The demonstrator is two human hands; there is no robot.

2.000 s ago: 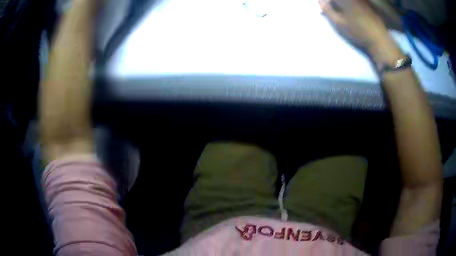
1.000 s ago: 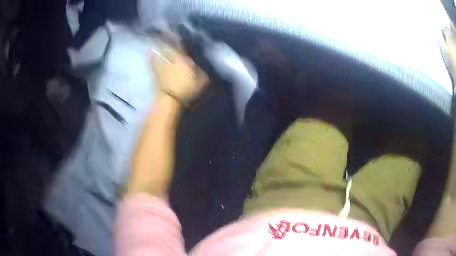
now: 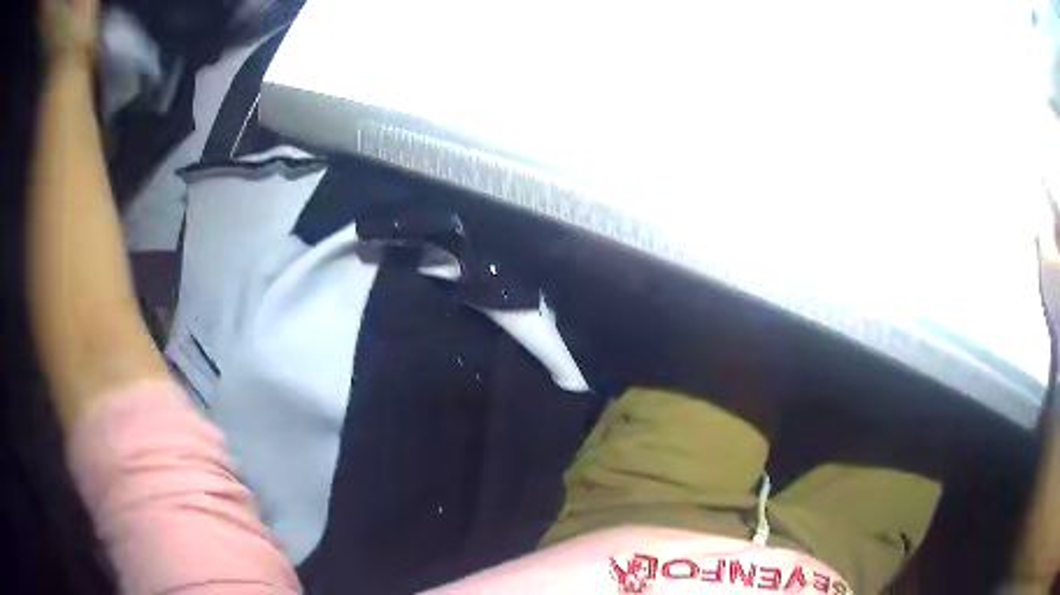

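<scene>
A large garment panel (image 3: 296, 314), pale blue-grey on one face and black on the other, hangs beside my lap at the left, below the table edge. Small dark slits show on its pale face. A pale pointed corner of cloth (image 3: 537, 339) sticks out near my knee. My left forearm reaches up the left side; my left hand is cut off by the top edge. My right forearm shows at the right rim; my right hand is not clearly visible there, blurred and lost in glare.
The white table (image 3: 651, 105) glares strongly. A measuring tape (image 3: 465, 166) runs along its near edge. More pale and dark cloth (image 3: 174, 192) lies at the upper left. My legs in olive trousers (image 3: 668, 459) are below the table.
My left hand has let go of the pale panel and moved up and left out of the picture. The panel now hangs beside my lap. The view has turned left since the oldest frame.
</scene>
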